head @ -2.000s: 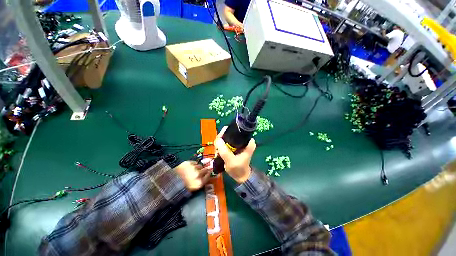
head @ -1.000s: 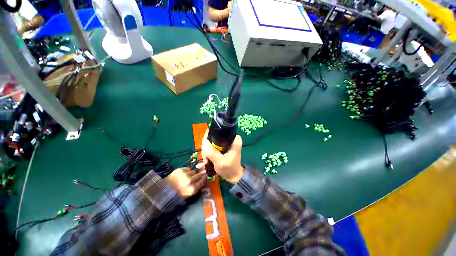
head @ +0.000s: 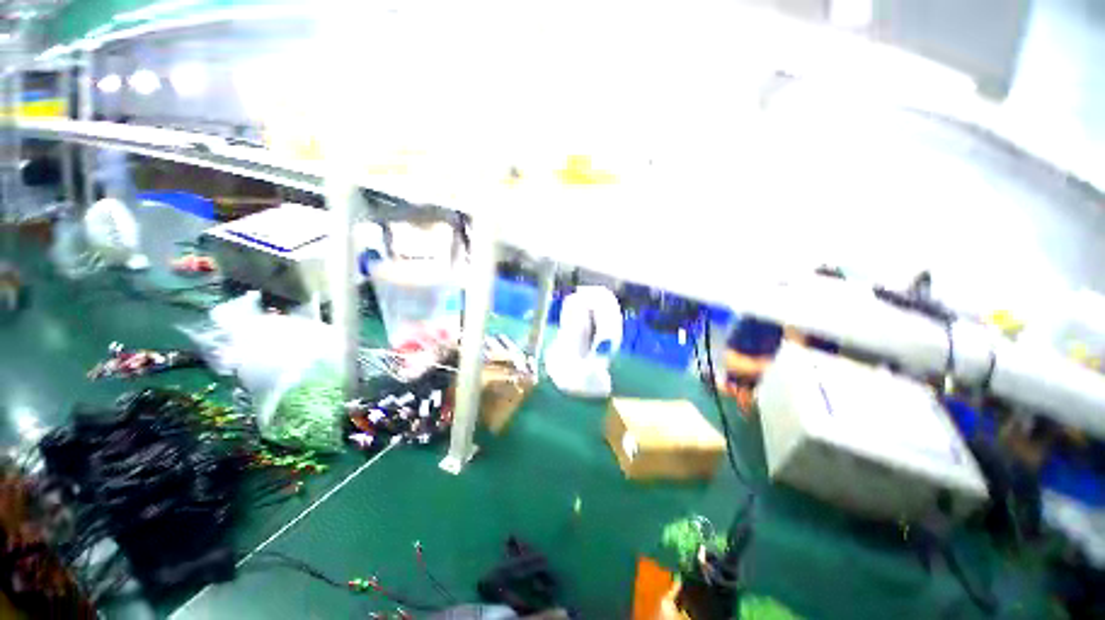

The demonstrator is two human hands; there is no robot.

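The view is tilted up, to the left and blurred. Neither of my hands shows; a grey sliver at the bottom edge may be my sleeve. The black electric screwdriver (head: 713,584) stands at the bottom edge, cut off, in front of pale green connectors (head: 688,535). The end of the orange strip (head: 652,590) is left of it. A dark bundle of cable leads (head: 521,577) lies further left on the green mat. More thin leads with a green piece (head: 361,585) lie beyond.
A brown carton (head: 664,438), a white fan (head: 584,343) and a white-grey box (head: 860,434) stand behind. White posts (head: 475,351) rise at mid-left. A black cable heap (head: 146,484) and a clear plastic bag (head: 273,351) lie left. A person's arm shows beyond.
The view has swung up and left, so my hands have left the picture. The left cable heap, plastic bag and shelf have come into view.
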